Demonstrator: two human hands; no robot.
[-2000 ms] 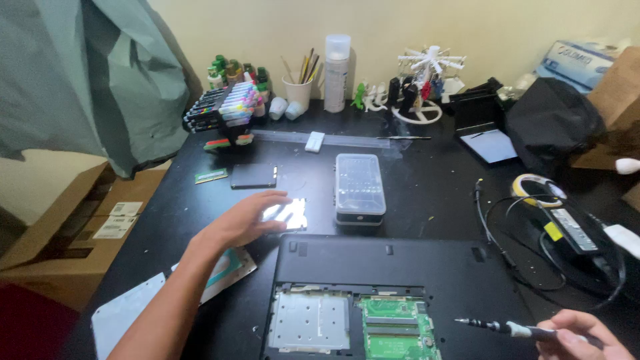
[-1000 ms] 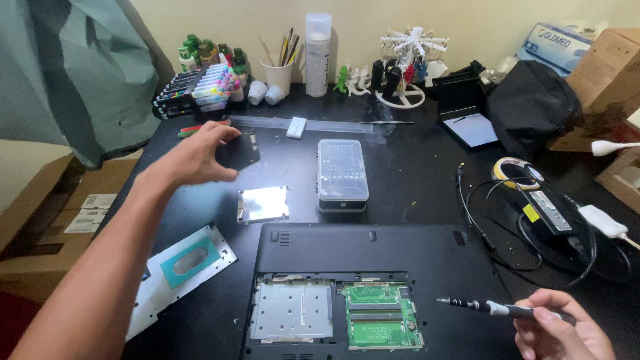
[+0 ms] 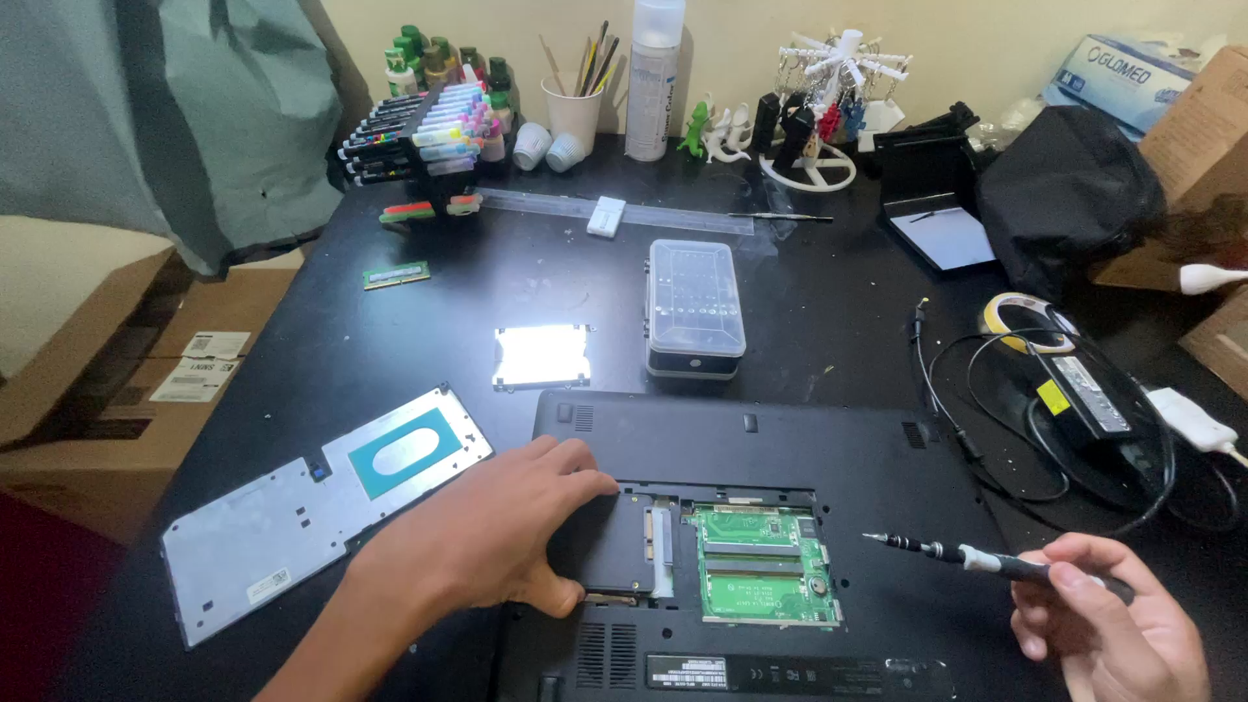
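Observation:
A black laptop (image 3: pixel 819 448) lies with its underside up and a bay open, showing a green circuit board (image 3: pixel 760 565) with memory slots. My left hand (image 3: pixel 507 526) grips a black 2.5-inch drive (image 3: pixel 614 546) by its edges, in the drive bay beside the board; the drive's connector end faces right. My right hand (image 3: pixel 1111 604) holds a precision screwdriver (image 3: pixel 985 563) over the laptop's right side, its tip pointing left. A metal drive bracket (image 3: pixel 542 357) lies behind the laptop. A metal cover plate (image 3: pixel 263 536) with a teal patch is at the left. A memory module (image 3: pixel 396 275) lies farther back.
A clear-lidded case (image 3: pixel 694 302) stands behind the laptop. At the right lie a power adapter (image 3: pixel 1087 395) with coiled cables and a tape roll (image 3: pixel 999 322). Markers (image 3: pixel 419 136), a cup of brushes (image 3: pixel 573 107) and a spray can (image 3: pixel 655 88) line the back. A cardboard box (image 3: pixel 214 351) is at left.
My left hand has brought the black drive from the back left of the table to the laptop's bay. The screwdriver remains in my right hand.

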